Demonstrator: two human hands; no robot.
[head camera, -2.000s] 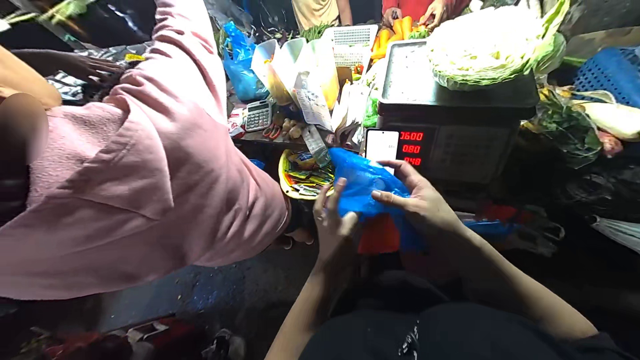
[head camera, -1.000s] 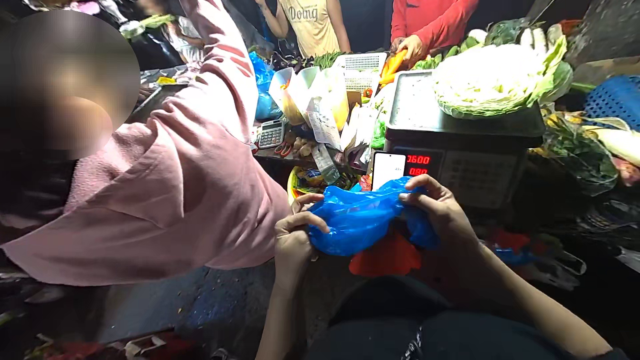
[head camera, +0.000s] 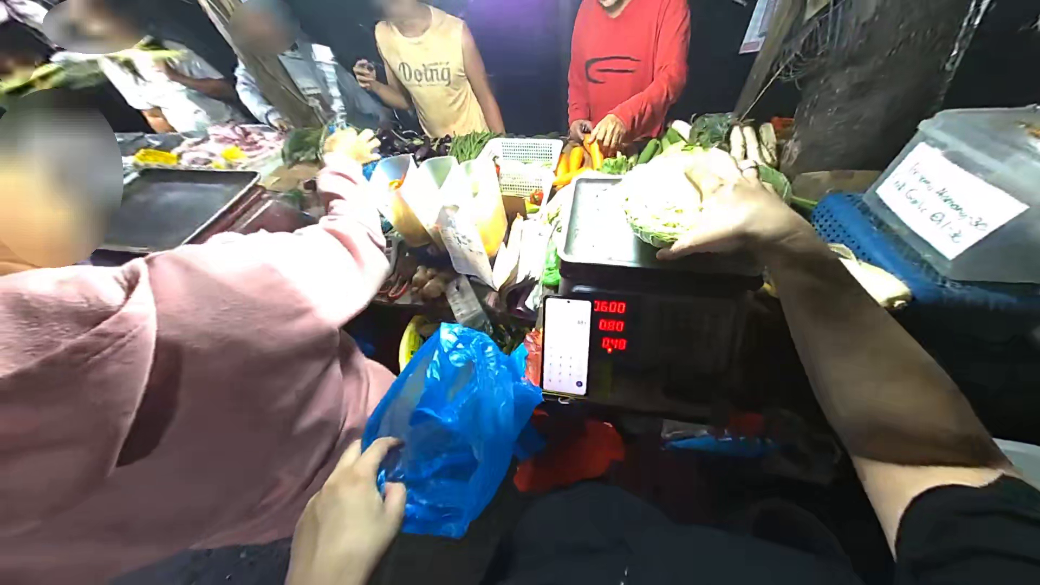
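My left hand (head camera: 353, 508) holds a blue plastic bag (head camera: 451, 431) by its near left side, low in front of me; the bag looks opened out. Stretched forward, my right hand (head camera: 727, 207) rests against the right side of a cut cabbage (head camera: 662, 199), its fingers partly round it. The cabbage sits on the metal pan of a digital scale (head camera: 597, 231) with red lit digits. A phone (head camera: 566, 345) showing a calculator leans upright against the scale's front, at the left. Whether my right hand bears the cabbage's weight, I cannot tell.
At left, a person in a pink sleeve (head camera: 236, 349) reaches across the stall. Plastic containers (head camera: 443, 199), a white basket (head camera: 524, 162) and carrots (head camera: 581, 158) lie beyond. Two people stand behind the produce. A lidded clear bin (head camera: 959, 195) and blue basket (head camera: 853, 236) are at right.
Both hands were on the blue bag; my right hand has let go and moved forward to the cabbage. The bag hangs fuller from my left hand. The view has tilted up.
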